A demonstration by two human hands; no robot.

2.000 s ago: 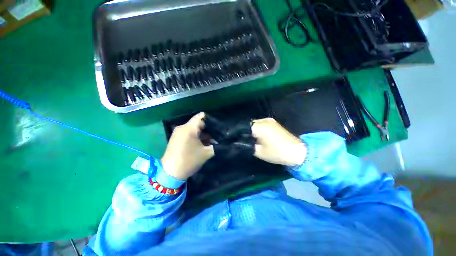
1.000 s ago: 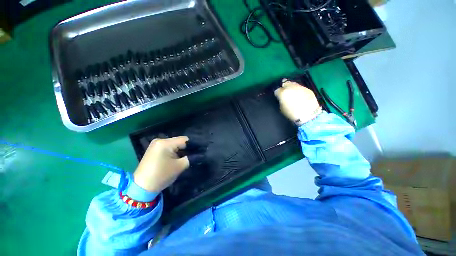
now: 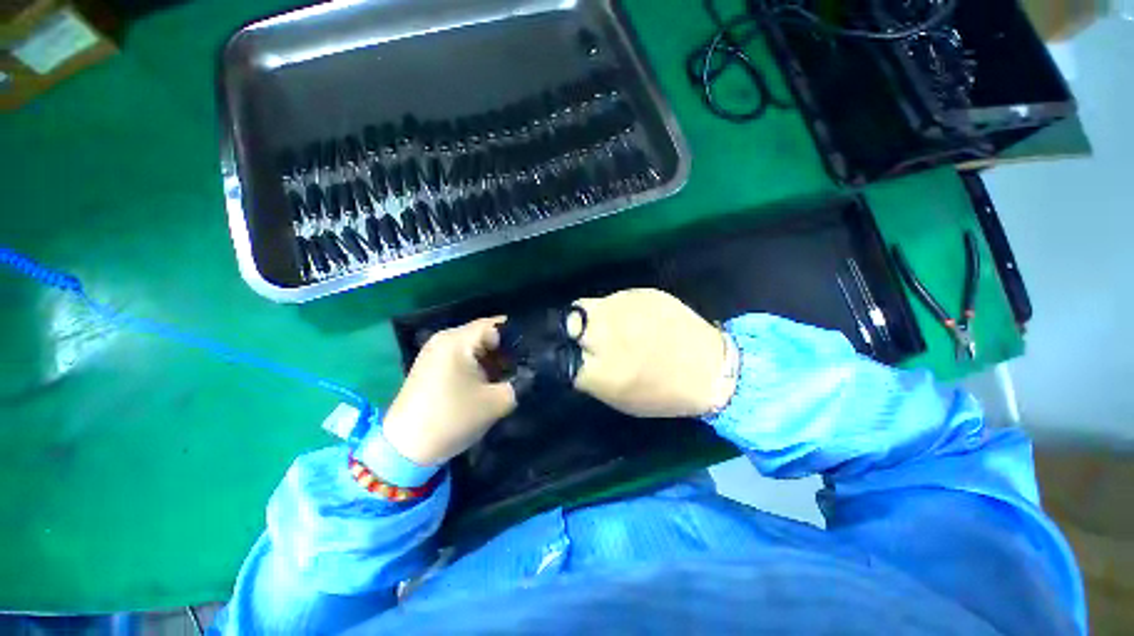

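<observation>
My left hand (image 3: 450, 388) and my right hand (image 3: 647, 353) meet over the left part of the black parts tray (image 3: 547, 472). Both have black finger cots on the fingertips. The fingertips are bent and pressed close together. Anything held between them is dark and cannot be told apart from the cots. Thin silvery rods (image 3: 858, 293) lie at the right end of the black tray. The stainless steel tray (image 3: 423, 93) stands behind, with rows of small black units (image 3: 466, 174) with silvery ends.
Red-and-black-handled cutters (image 3: 951, 304) lie right of the black tray. A black bin (image 3: 871, 137) with shiny parts stands at the upper right, beside a looped black cable (image 3: 734, 81). A blue cord (image 3: 205, 350) runs left from my left wrist. A cardboard box (image 3: 50, 47) is at upper left.
Since one second ago, my right hand has come from the right compartment across to my left hand, and their fingertips now meet. The camera view has also shifted.
</observation>
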